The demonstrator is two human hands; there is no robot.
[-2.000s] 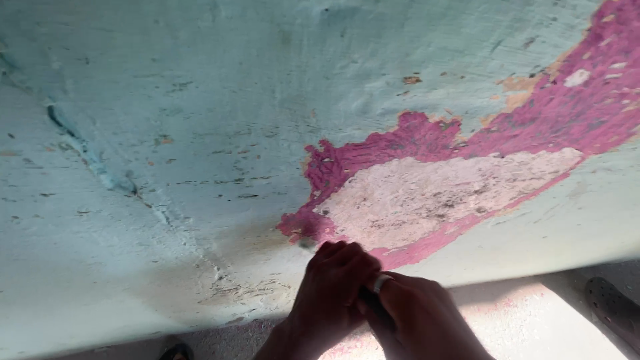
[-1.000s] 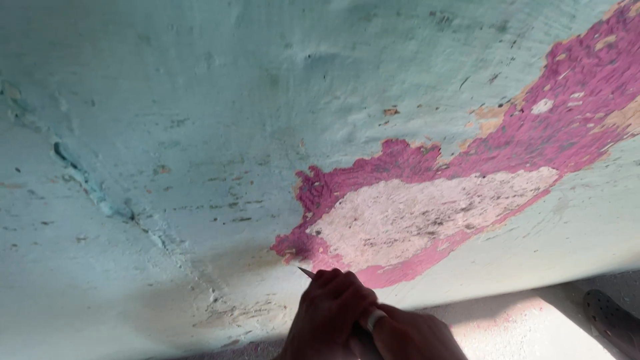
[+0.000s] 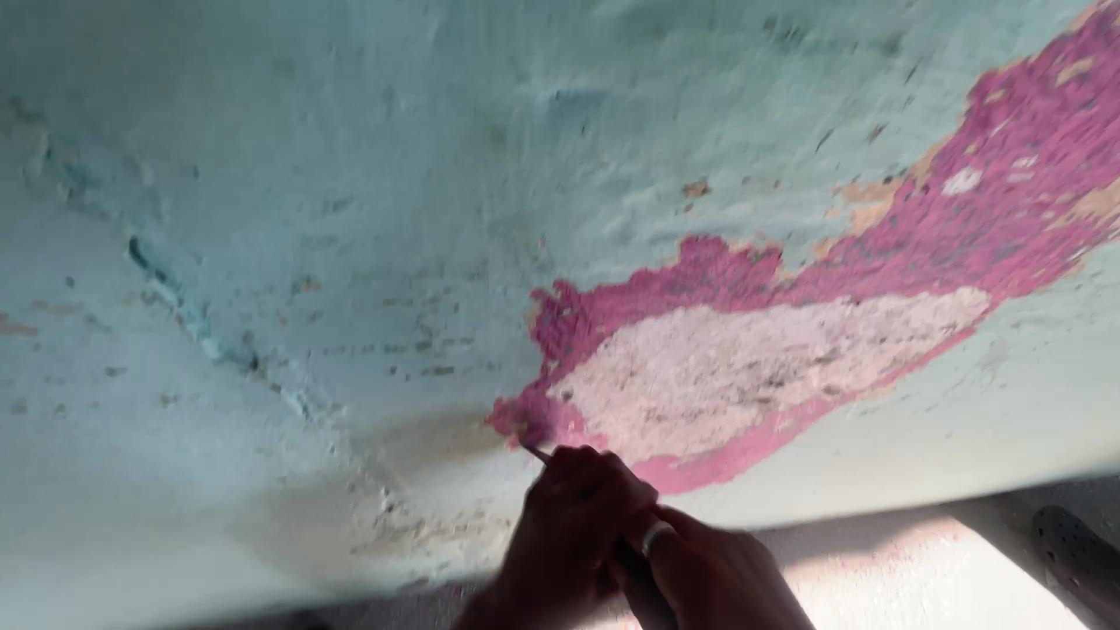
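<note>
My left hand is closed around a tool whose thin metal tip pokes out past the fingers and meets the lower left edge of the magenta patch. Just behind it, my right hand, with a ring on one finger, grips the dark handle of what appears to be the same tool. Most of the tool is hidden by the hands, so its kind cannot be told. Inside the magenta area lies a bare pale plaster patch, surrounded by pale blue-green paint on the wall.
A raised, rough crack runs down the wall at the left. Along the wall's foot the floor bears pinkish specks and a bright patch of light. A dark perforated clog is at the lower right.
Both hands stay together on the tool, its tip still around the lower left edge of the magenta patch. No clear change in the patch's outline shows.
</note>
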